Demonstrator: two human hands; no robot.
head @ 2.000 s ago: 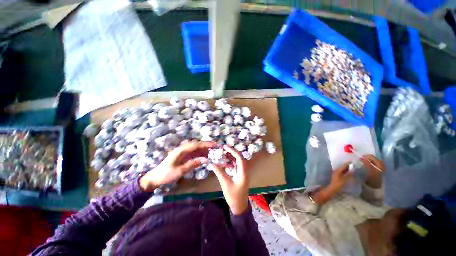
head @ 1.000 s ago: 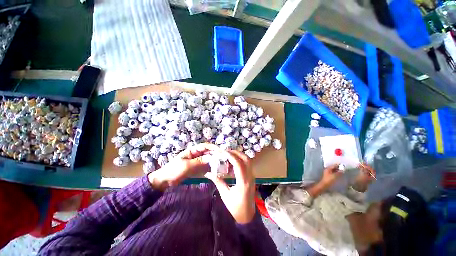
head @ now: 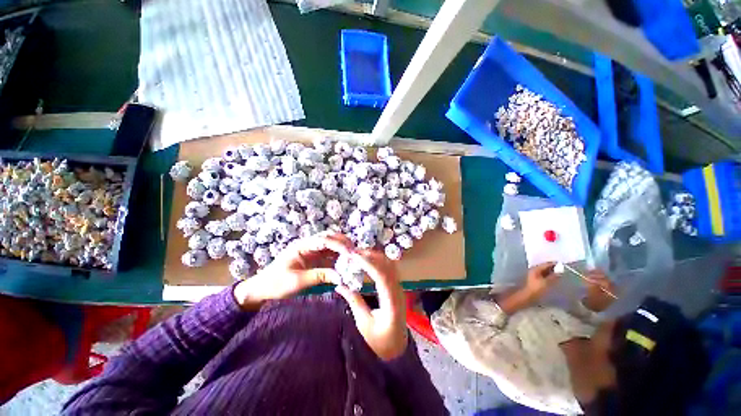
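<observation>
A round white-grey craft piece (head: 350,271) is held up between my two hands, in front of the near edge of the heap. My left hand (head: 291,272) touches its left side with bent fingertips. My right hand (head: 379,302) grips it from the right, fingers curled over the top and thumb below. Part of the piece is hidden by my fingers. A heap of similar round pieces (head: 309,197), some showing dark holes, lies on the brown cardboard sheet (head: 435,262).
A black tray (head: 125,213) of mixed parts stands left. A ribbed white sheet (head: 215,69), small blue tray (head: 366,69) and metal post (head: 435,65) are behind the heap. At right are a large blue bin (head: 471,106) and a person holding a thin rod near a white card (head: 561,231).
Since two seconds ago the camera view has tilted and shifted. The piece has turned in my fingertips and stays between both hands. The neighbour's hands have moved slightly.
</observation>
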